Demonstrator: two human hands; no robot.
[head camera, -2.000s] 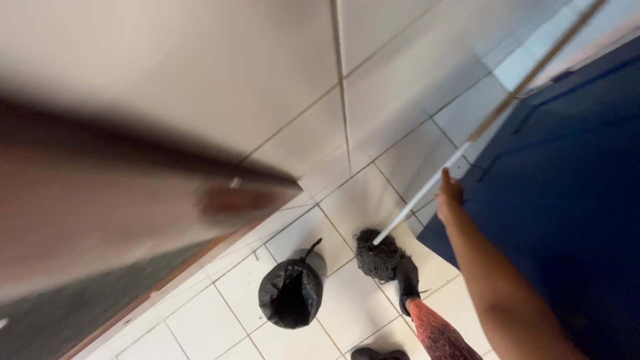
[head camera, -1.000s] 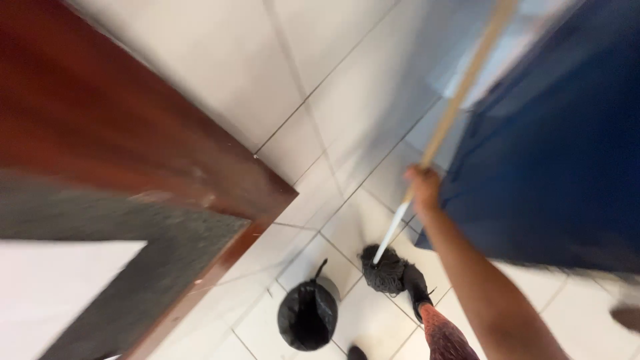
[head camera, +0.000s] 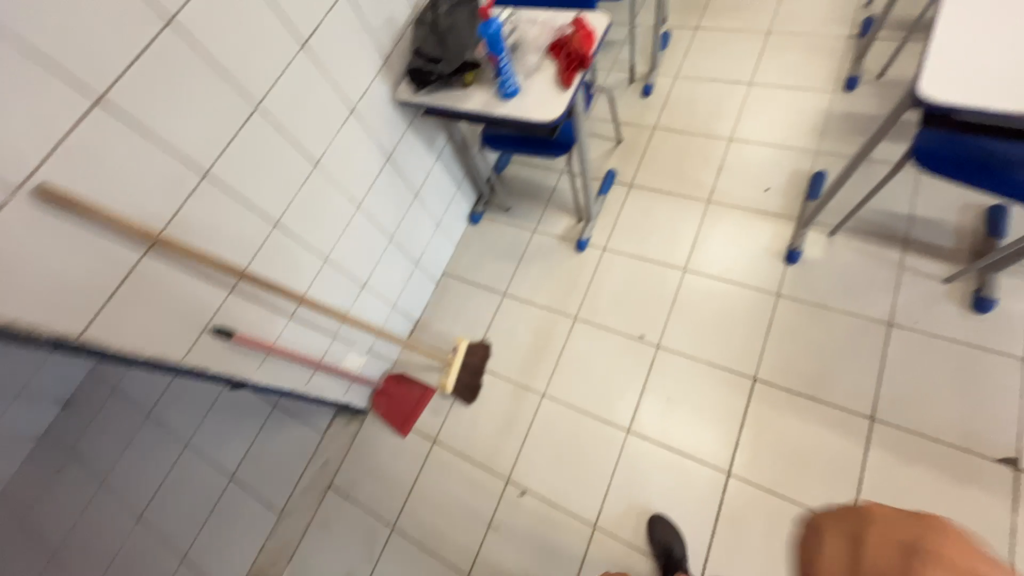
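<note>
At the bottom right edge, blurred skin of my right hand or arm (head camera: 896, 540) shows; its fingers are out of frame or hidden, and whatever it may hold cannot be seen. A sliver of skin at the bottom edge is too small to identify. Away to the left, a broom with a wooden handle (head camera: 264, 282) leans on the white tiled wall, its dark bristles (head camera: 470, 372) on the floor. Beside it stands a red dustpan (head camera: 402, 402) with a long pinkish handle, also against the wall. A black shoe (head camera: 666, 544) is at the bottom.
A school desk (head camera: 528, 112) by the wall holds a blue spray bottle (head camera: 500, 56), a red cloth (head camera: 573, 50) and a dark bag (head camera: 444, 44). Another white-topped desk (head camera: 972, 56) with a blue chair (head camera: 972, 164) stands at right. A doorway threshold (head camera: 308, 496) is at lower left.
The view has swung to a room with desks. The mop, which my right hand gripped by its handle, and the black-lined bin are out of sight; the broom and dustpan have come into view.
</note>
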